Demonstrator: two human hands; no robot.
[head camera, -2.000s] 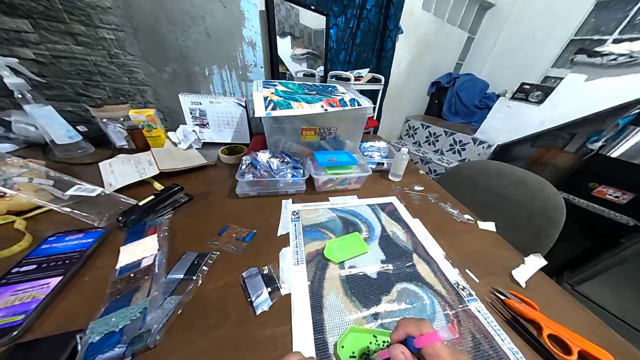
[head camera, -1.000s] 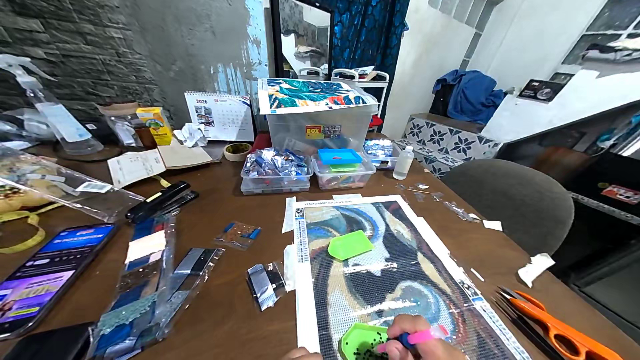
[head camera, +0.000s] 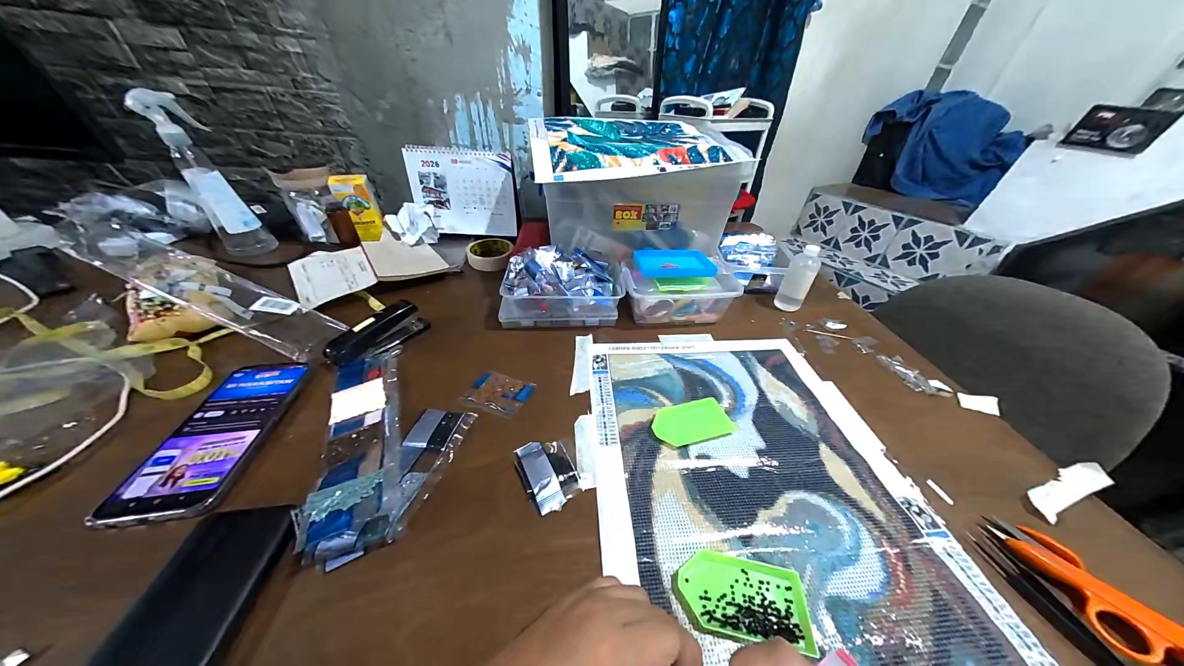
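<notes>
A diamond-painting canvas (head camera: 768, 481) lies on the brown table, with a white border printed with symbols. On its lower part sits a green plastic tray (head camera: 745, 601) holding many small black beads. A second green tray (head camera: 694, 423) lies higher up on the canvas. My left hand (head camera: 601, 629) rests at the canvas's lower left edge, beside the bead tray; its fingertips are mostly cut off. My right hand (head camera: 770, 652) shows only in part at the bottom edge, just under the bead tray, by the tip of a pink tool (head camera: 837, 658).
Orange-handled scissors (head camera: 1091, 592) lie at the right. Left of the canvas are small bead packets (head camera: 546, 476), a black stapler (head camera: 377, 331), a smartphone (head camera: 203, 444) and a black case (head camera: 199, 592). Behind stand plastic boxes (head camera: 560, 310), a clear bottle (head camera: 797, 277) and a spray bottle (head camera: 222, 203).
My left hand has come further into view beside the bead tray. My right hand and the pink tool, more visible before, are now mostly below the frame.
</notes>
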